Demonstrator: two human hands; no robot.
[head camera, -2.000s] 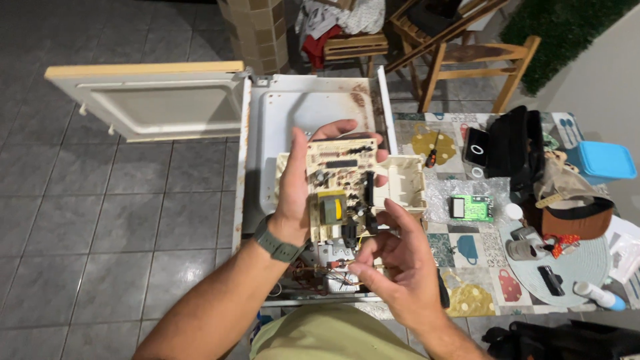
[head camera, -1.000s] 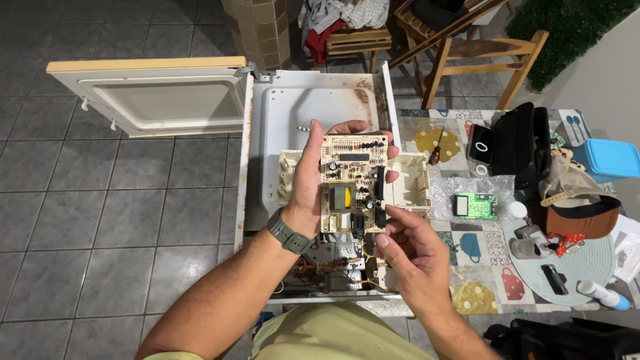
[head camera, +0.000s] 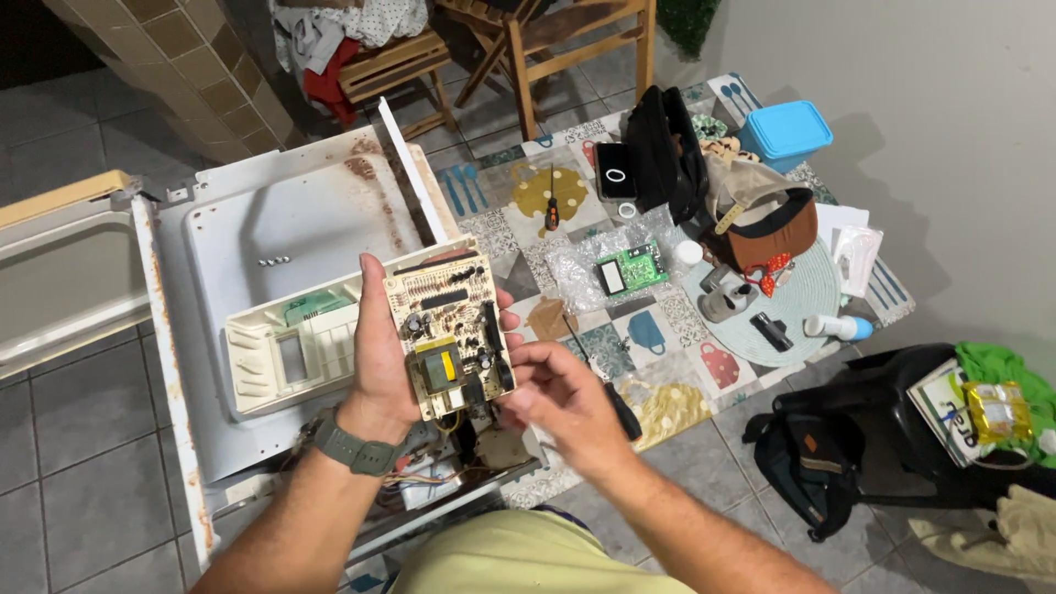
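Observation:
My left hand (head camera: 388, 355), with a dark watch on its wrist, holds a tan printed circuit board (head camera: 450, 330) from its left side and behind. The board carries a yellow-cored transformer (head camera: 440, 367), black relays or connectors and capacitors. My right hand (head camera: 561, 404) is at the board's lower right corner, fingers bent; whether it grips the corner is unclear. Behind the board, a cream plastic control panel housing (head camera: 289, 351) lies across the white metal appliance cabinet (head camera: 169, 330). Wires (head camera: 421, 477) and metal parts show below the board. A green circuit board (head camera: 631, 271) lies on bubble wrap to the right.
The patterned table (head camera: 511, 194) bears a small screwdriver (head camera: 552, 202), a longer screwdriver (head camera: 615, 396), a phone (head camera: 615, 172), a black case (head camera: 668, 157), a cap (head camera: 767, 219) and a blue container (head camera: 785, 132). Several screws (head camera: 275, 261) lie on the cabinet. An appliance door (head camera: 70, 264) stands out at left.
The view has swung to the right. My left hand still holds the tan board, which is now tilted. My right hand stays near its lower right corner.

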